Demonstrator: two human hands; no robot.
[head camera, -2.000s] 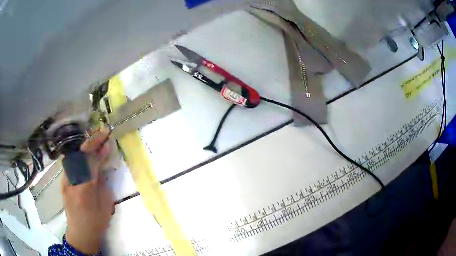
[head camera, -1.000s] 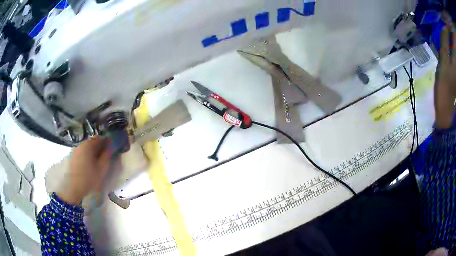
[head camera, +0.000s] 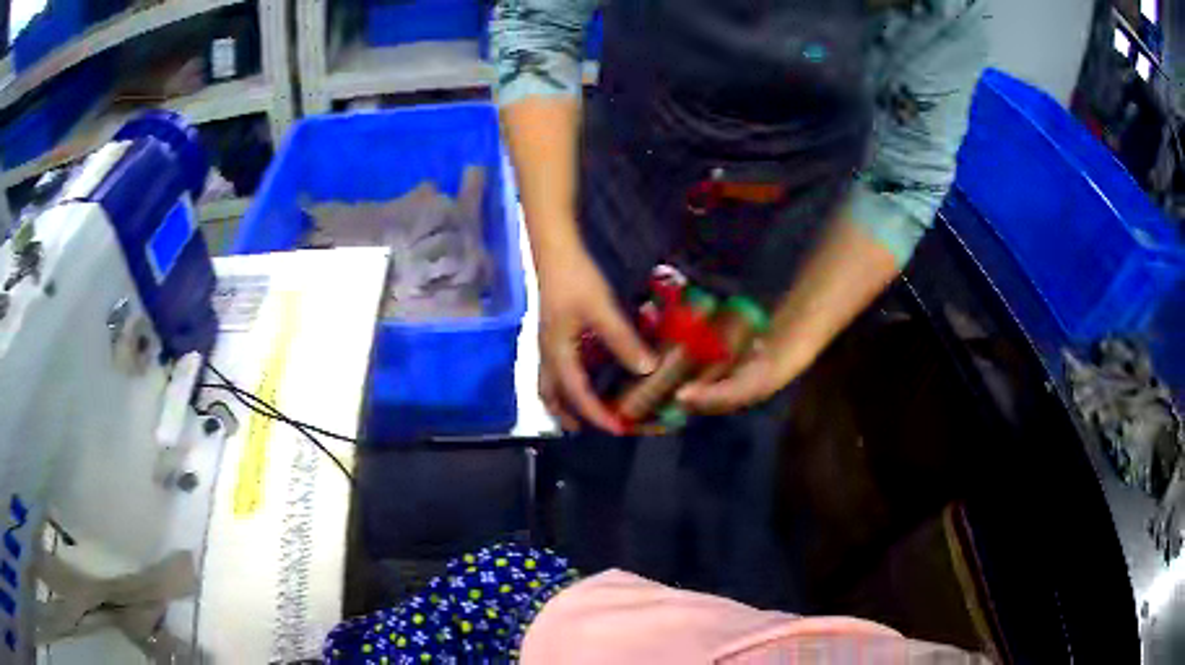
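Neither of my hands shows. A dark blue patterned sleeve (head camera: 455, 608) lies at the bottom edge, beside a pink cloth surface (head camera: 650, 624). In front of me a standing person's two hands hold a blurred bundle of small red and green items (head camera: 695, 331); what they are I cannot tell. The white sewing machine (head camera: 52, 351) is at the left, cut off by the edge. Grey-beige strips (head camera: 111, 598) lie under its arm. Its needle area is out of view.
A blue crate (head camera: 448, 370) with grey-beige pieces (head camera: 422, 240) stands behind the white table (head camera: 351, 292). Another blue crate (head camera: 1079, 221) is at the right, with a grey pile (head camera: 1124, 416) below it. Shelves stand at the back left. Thin black cords hang by the table's edge.
The view has swung right, away from the needle area and the snips. My hands have left the picture. The standing person with the red and green items has come into view.
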